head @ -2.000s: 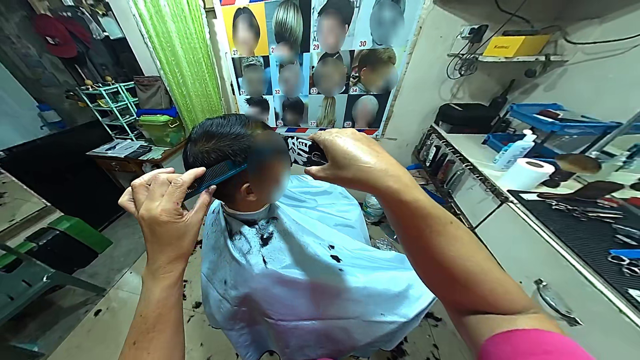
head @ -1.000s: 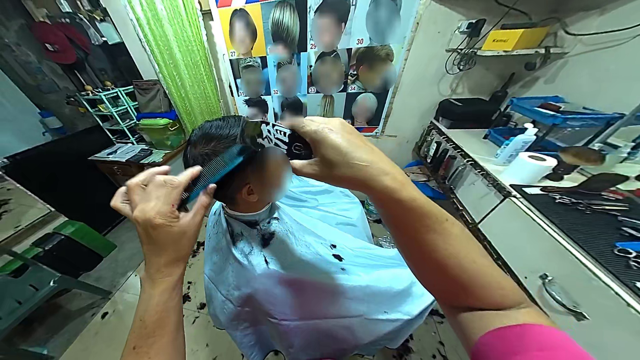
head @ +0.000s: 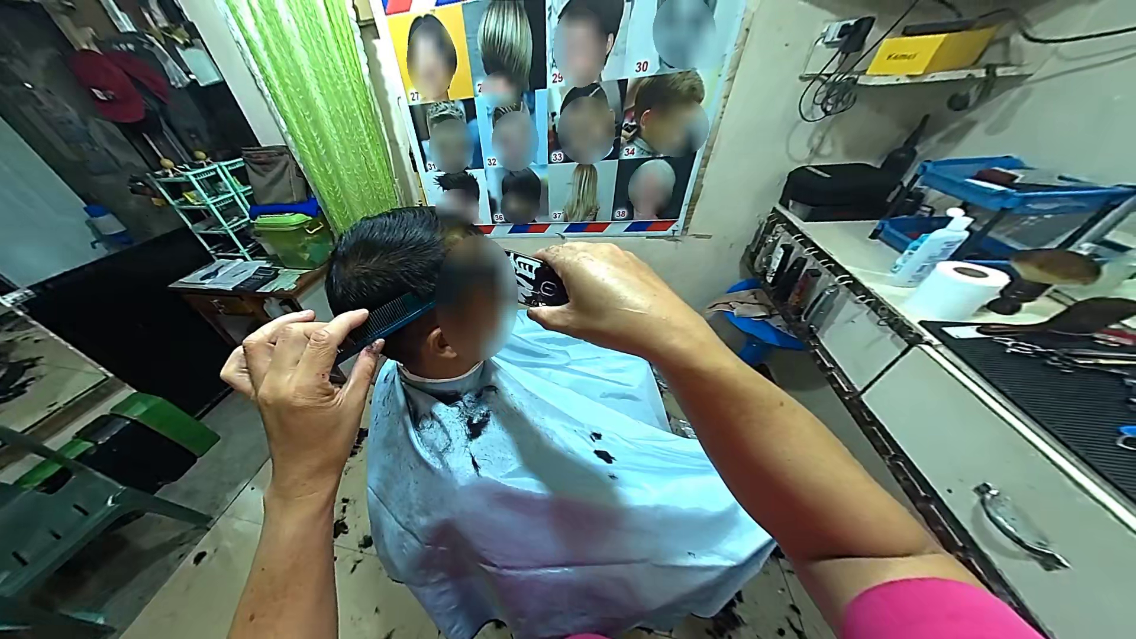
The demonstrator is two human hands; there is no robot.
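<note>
A person with short dark hair (head: 386, 253) sits draped in a light blue barber cape (head: 568, 479) with dark hair clippings on it. My left hand (head: 306, 382) pinches a dark comb (head: 390, 318), which lies against the hair at the side of the head above the ear. My right hand (head: 612, 288) grips a black hair clipper (head: 537, 282) with white markings, held at the far side of the face. The clipper's cutting end is hidden behind the blurred face area.
At right a counter holds a paper roll (head: 958, 291), a pump bottle (head: 932, 247), blue trays (head: 1021, 191) and a black mat (head: 1047, 382) with scissors. A green plastic chair (head: 62, 524) stands at left. Hair clippings litter the tiled floor.
A second ago the clipper was against the hair near the forehead; my right hand has since moved it right, away from the hair. The comb remains at the side of the head.
</note>
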